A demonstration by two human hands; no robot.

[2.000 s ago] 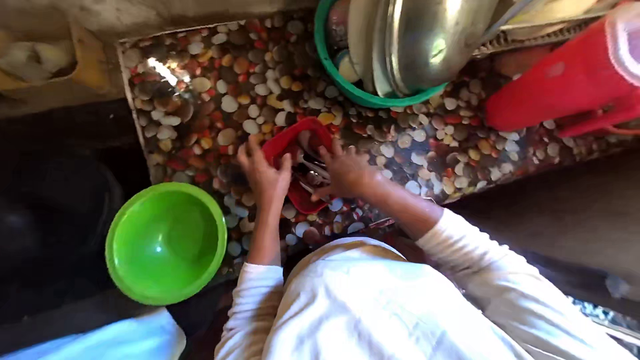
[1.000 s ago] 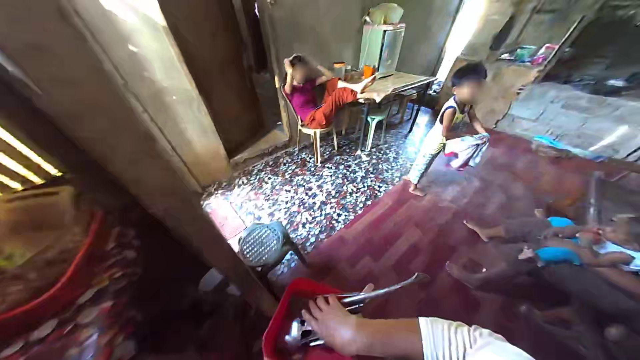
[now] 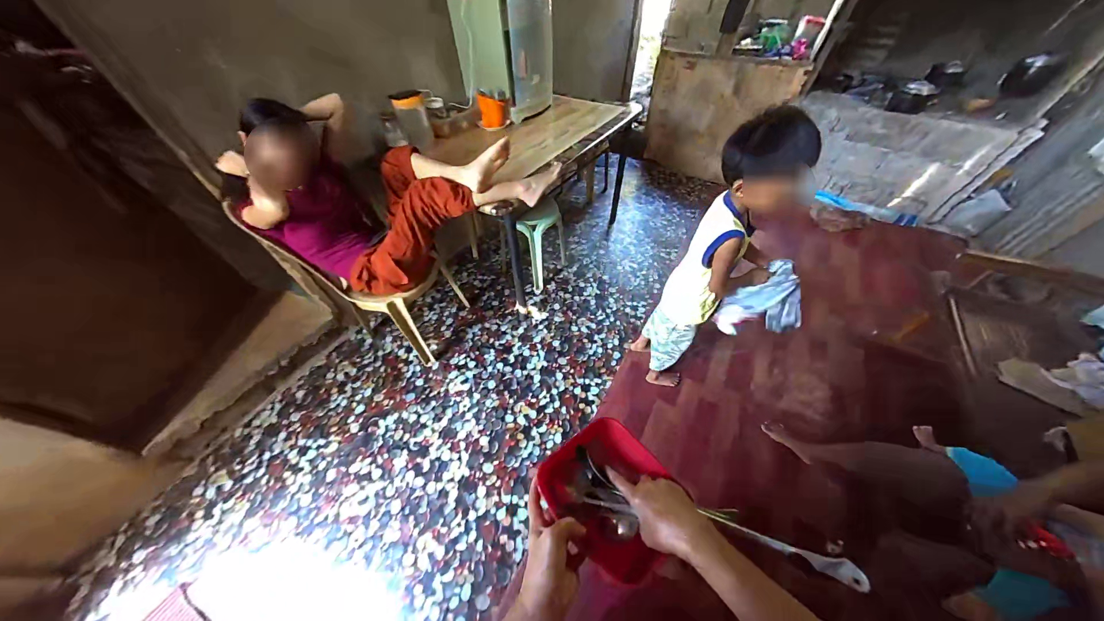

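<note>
At the bottom middle is a red plastic container (image 3: 614, 431) with metal utensils (image 3: 623, 523) inside, among them what look like spoons. My left hand (image 3: 552, 552) grips its near left side, the thumb over the rim. Inside the container's right part is my right hand (image 3: 660, 511), its index finger stretched over the utensils; whether it grips any of them is unclear. A long pale-handled utensil (image 3: 828, 565) sticks out to the right from beneath my right hand.
One person (image 3: 328, 216) sits on a plastic chair (image 3: 401, 315), feet on a wooden table (image 3: 561, 138). A small person (image 3: 699, 259) stands holding a cloth (image 3: 768, 297). Other people's limbs (image 3: 871, 466) lie at the right. A green stool (image 3: 539, 233) stands under the table.
The view has swung from a pebble-patterned surface, with a green basin and dishes, to the room. The red container, on that surface two seconds ago, is now held up in my left hand.
</note>
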